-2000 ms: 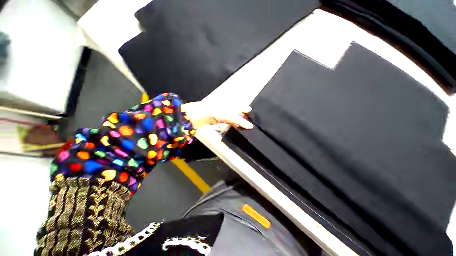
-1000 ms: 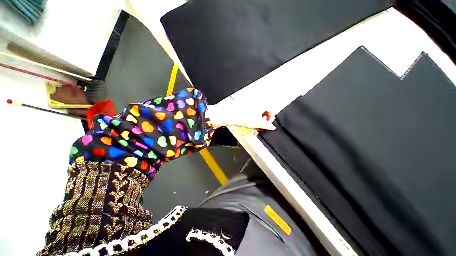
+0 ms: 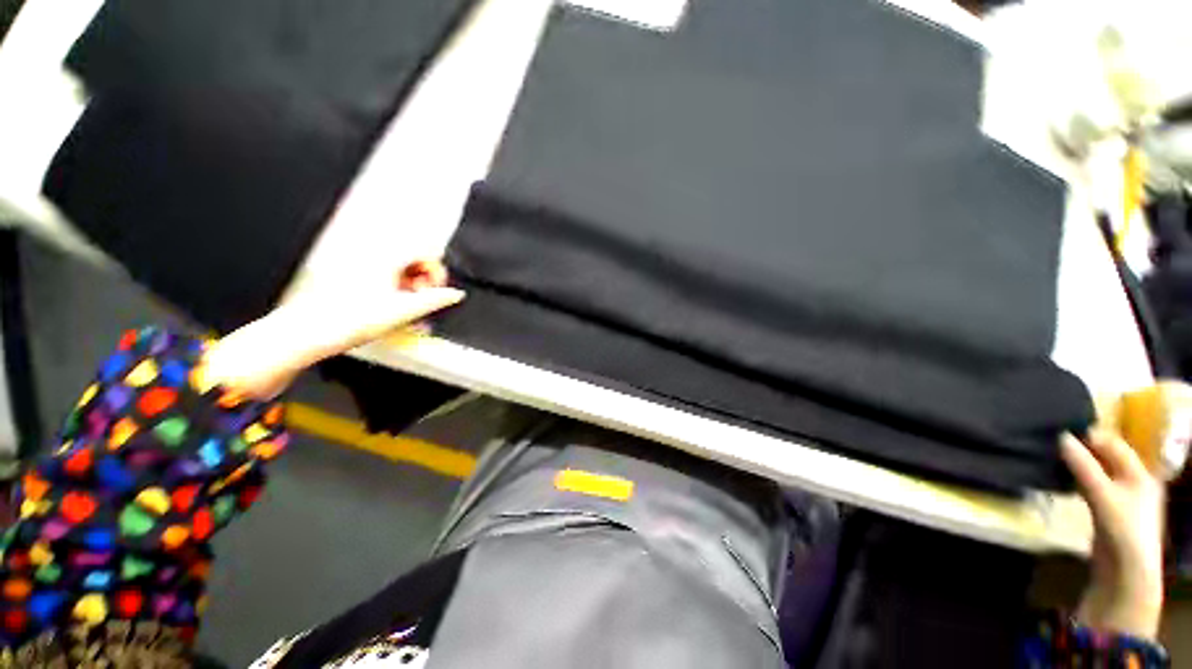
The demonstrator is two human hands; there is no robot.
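Observation:
A wide black cut panel [image 3: 784, 157] with stepped corners lies on a pale board [image 3: 732, 444]. Its near part is folded over in a thick roll parallel to the board's near edge. My left hand [image 3: 353, 314] is at the fold's left end, fingertips pinching the black cloth at the corner, with a small red spot by the fingers. My right hand [image 3: 1122, 516] is at the fold's right end, fingertips on the black cloth. The hidden fingertips' exact grip cannot be seen.
Another black panel [image 3: 248, 118] lies at the left, overhanging the table. An orange-yellow bottle [image 3: 1145, 425] is just beyond my right hand. Dark material [image 3: 1166, 261] is heaped at the far right. The grey apron [image 3: 601, 575] is close below the board's edge.
The view has swung right, so the panel's right side and my right hand now show. My left hand stays at the left corner. The near fold looks more raised along its length.

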